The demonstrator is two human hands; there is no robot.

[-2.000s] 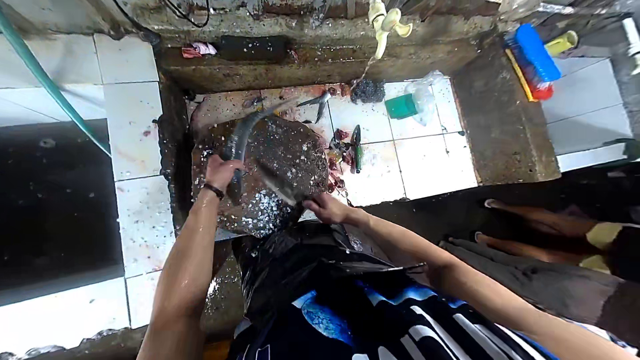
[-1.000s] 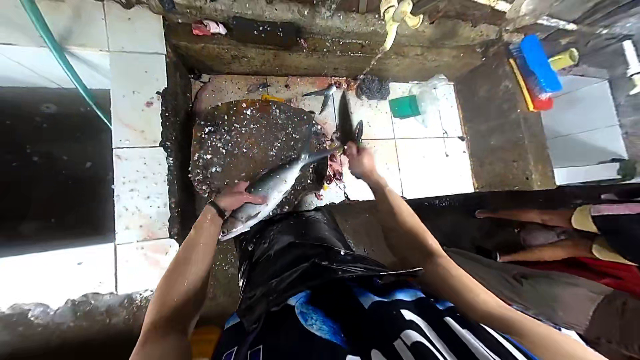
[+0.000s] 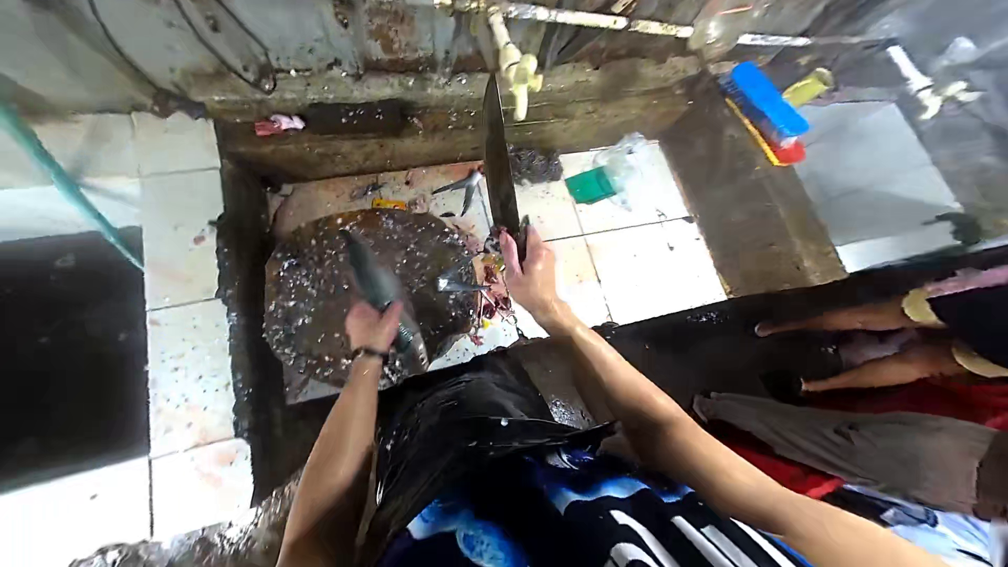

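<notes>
My left hand (image 3: 373,324) grips a dark-backed fish (image 3: 370,272) over a round chopping block (image 3: 303,315) strewn with scales. The fish is blurred, and part of its body is under my hand. Beside the block, my right hand (image 3: 529,268) holds a large knife (image 3: 498,157) by its handle, the broad blade pointing away from me toward the wall. A cut fish tail (image 3: 458,283) lies at the block's right edge, and another tail (image 3: 465,187) rests on the tiles behind it. Red fish scraps (image 3: 494,298) lie between the block and my right wrist.
A raised ledge (image 3: 441,146) borders the tiled basin at the back, beneath a tap (image 3: 518,67). A green container (image 3: 591,186) and a clear plastic bag (image 3: 628,169) lie on the tiles. A blue brush (image 3: 768,98) sits on the right divider. Other people's arms (image 3: 866,315) show at the right.
The knife, low over the tiles one second ago, now shows its full blade pointing to the back wall. The fish has turned from slanting up rightward to slanting up leftward, farther onto the block.
</notes>
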